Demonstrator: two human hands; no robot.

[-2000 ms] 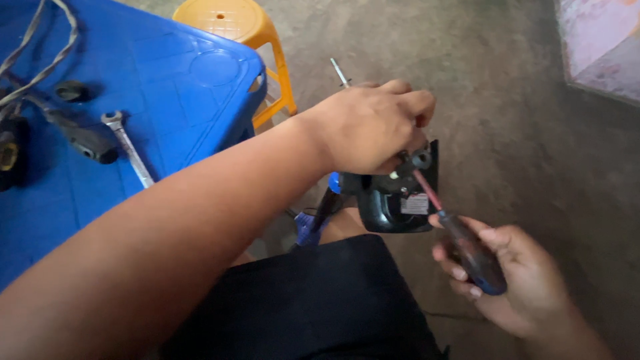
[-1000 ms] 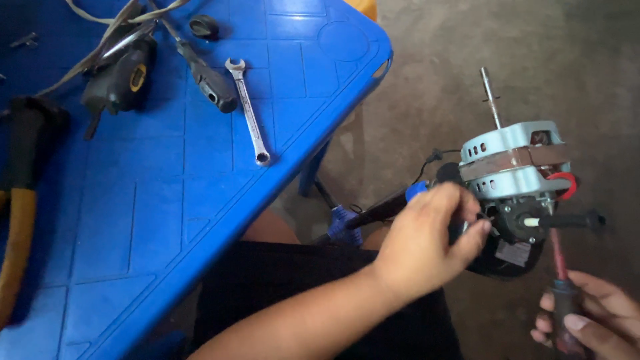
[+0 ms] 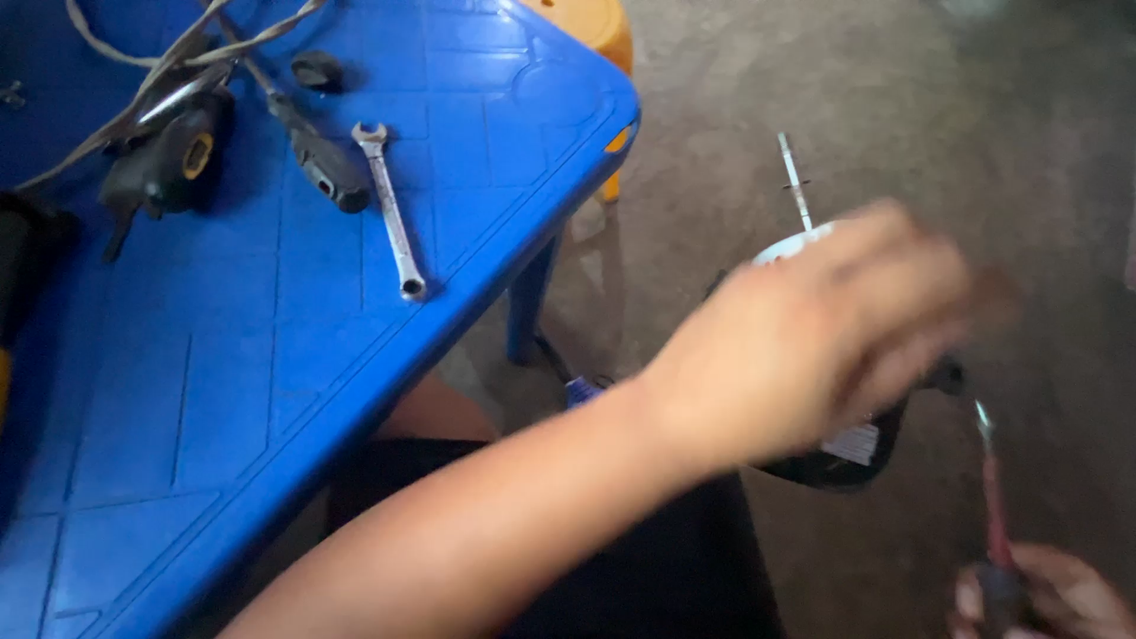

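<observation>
My left hand (image 3: 825, 328), blurred, is over a fan motor and covers most of it; its fingers curl, and whether they hold anything is hidden. The motor's thin metal shaft (image 3: 794, 182) sticks up beyond the hand, with a pale strip of housing (image 3: 794, 246) at its base. Below the hand shows the black plastic rear part (image 3: 874, 466), which bears a label. At the lower right my right hand (image 3: 1056, 595) grips a screwdriver (image 3: 996, 515) by its dark handle. The screwdriver's bare tip points up, apart from the motor.
On the blue plastic table (image 3: 355, 399) at left lie a combination wrench (image 3: 390, 213), a dark-handled tool (image 3: 319, 164), a black corded tool (image 3: 169, 160), a small black knob (image 3: 317, 71) and a twisted cord (image 3: 173, 58). An orange plastic stool (image 3: 595, 31) stands beyond the table corner.
My left hand has moved from beside the motor's lower part to over it, covering the housing. The screwdriver's tip, at the motor a second ago, is now apart from it.
</observation>
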